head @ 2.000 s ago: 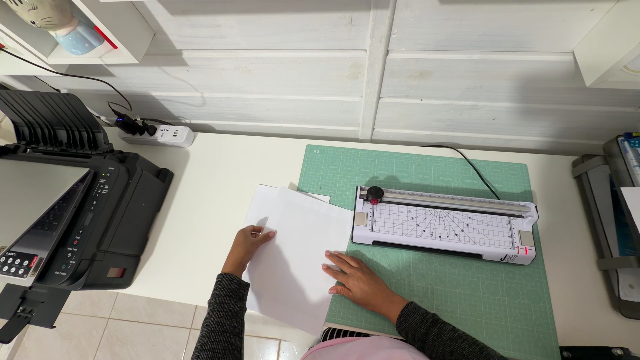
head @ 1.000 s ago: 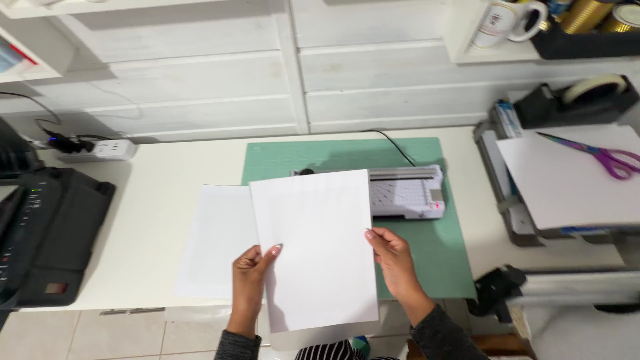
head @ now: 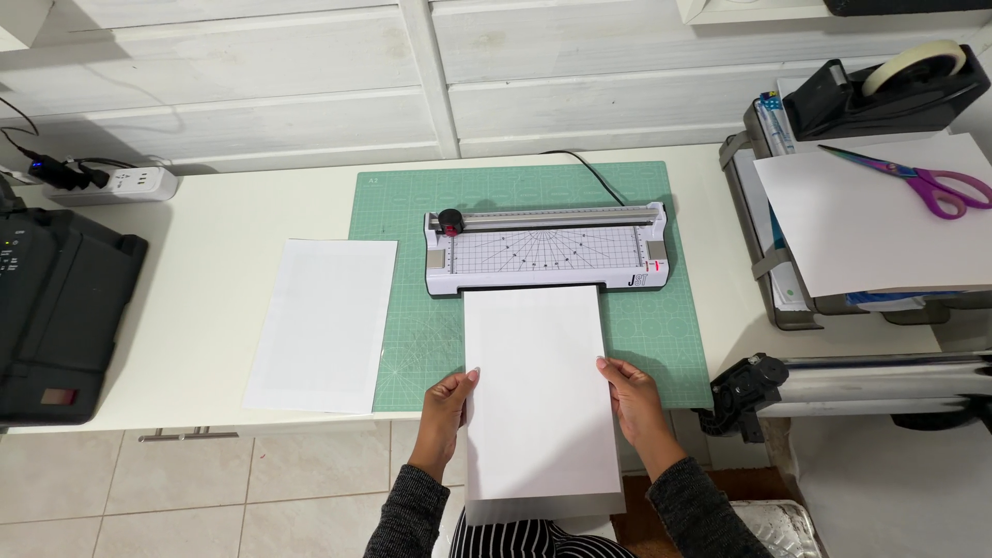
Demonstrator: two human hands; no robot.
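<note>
My left hand (head: 448,412) pinches the left edge of a white paper sheet (head: 536,395), and my right hand (head: 634,399) pinches its right edge. The far edge of that sheet meets the front of a white paper trimmer and laminating machine (head: 542,252); whether any of it goes inside is hidden. A further layer shows below its near edge. The machine, with a black sliding cutter head (head: 451,222) at its left, stands on a green cutting mat (head: 422,333). Left of the sheet, white paper (head: 322,325) lies partly over the mat's left edge.
A black printer (head: 62,310) and a white power strip (head: 124,186) are at the left. At the right, a tray (head: 767,256) holds papers, purple-handled scissors (head: 922,178) and a black tape dispenser (head: 876,93). A metal roller with a black clamp (head: 748,391) juts beside the desk.
The held sheet no longer covers the machine as it did a second ago; it has come down to the machine's front edge. Two seconds ago both hands were on paper left of the machine.
</note>
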